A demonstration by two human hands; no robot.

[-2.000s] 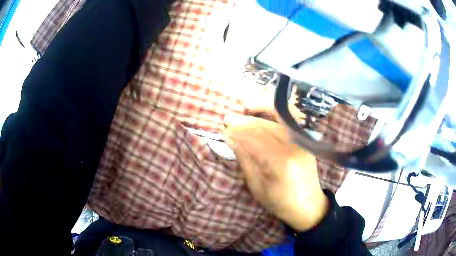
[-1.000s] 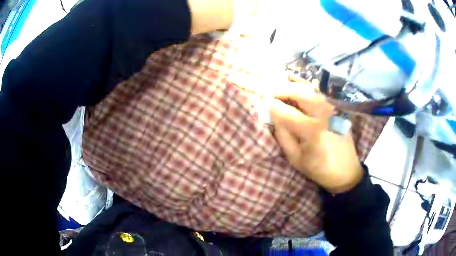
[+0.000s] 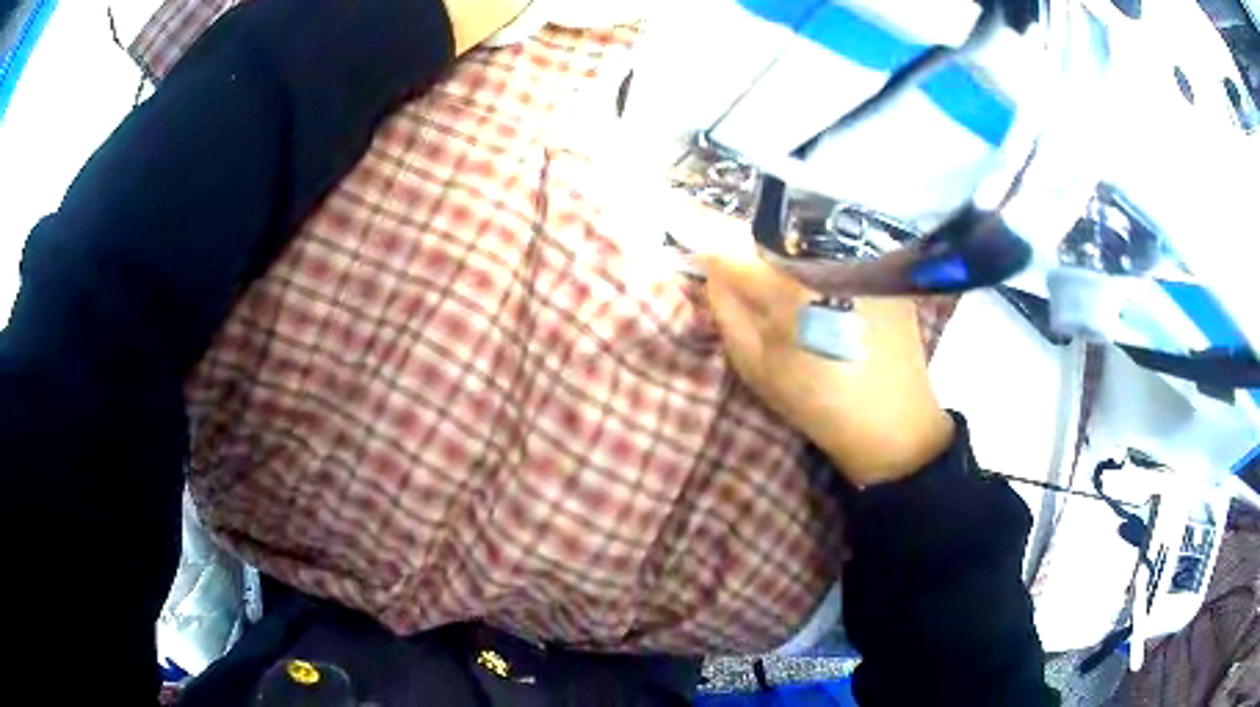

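A red-brown and cream plaid garment piece [image 3: 456,373] lies bunched and puffy across the front of the table, up to the sewing machine's needle area [image 3: 843,228]. My right hand [image 3: 829,366] rests on the cloth's right part, just in front of that area; its fingertips are lost in glare. A small grey block [image 3: 831,332] shows over the back of this hand; whether it is held is unclear. My left hand [image 3: 487,20] is at the top edge by the cloth's far edge, mostly cut off, fingers out of view.
The white and blue machine head [image 3: 884,83] fills the upper right, with a dark curved bar [image 3: 953,263] close to the camera. A white device with black cord [image 3: 1181,559] is at the lower right. Another plaid piece [image 3: 180,35] lies at the upper left.
My left hand appeared at the top and is now mostly out of frame. The cloth has shifted and its folds differ; the white patch seen in a fold earlier no longer shows. The view has also shifted.
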